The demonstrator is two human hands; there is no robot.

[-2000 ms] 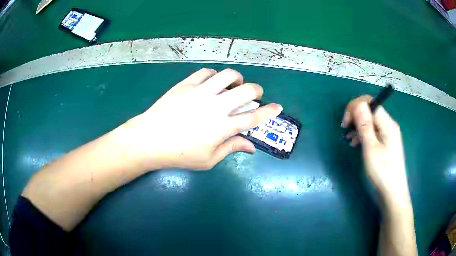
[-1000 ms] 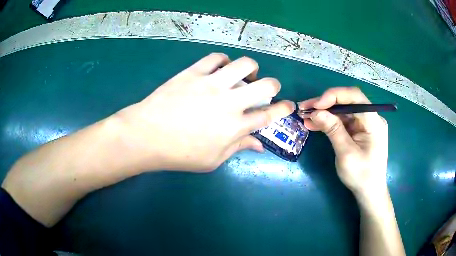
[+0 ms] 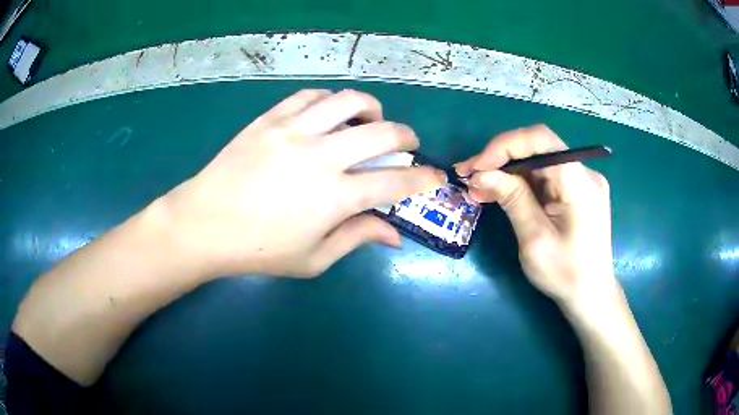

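The opened phone (image 3: 437,217), black-edged with a white and blue patterned circuit board end, lies slanted on the glossy dark green worktop. My left hand (image 3: 316,178) lies over it, fingers spread across its plain white section and thumb at its near edge, holding it. My right hand (image 3: 551,198) pinches a slim black pen-like tool (image 3: 559,160) near its tip end. The tip is at the upper right edge of the circuit board. My right fingertips hide the exact contact point.
A scratched grey-white strip (image 3: 316,55) curves across beyond my hands. Past it on the green surface, another black-and-white phone (image 3: 24,60) lies at far left, and a dark-edged object (image 3: 732,73) is cut off at the right rim. A dark patterned item (image 3: 724,381) shows at lower right.
My right hand has come in from the right, bringing the black tool to the board's edge. My left hand stays on the phone. The view has shifted, and the far-left phone sits nearer the rim.
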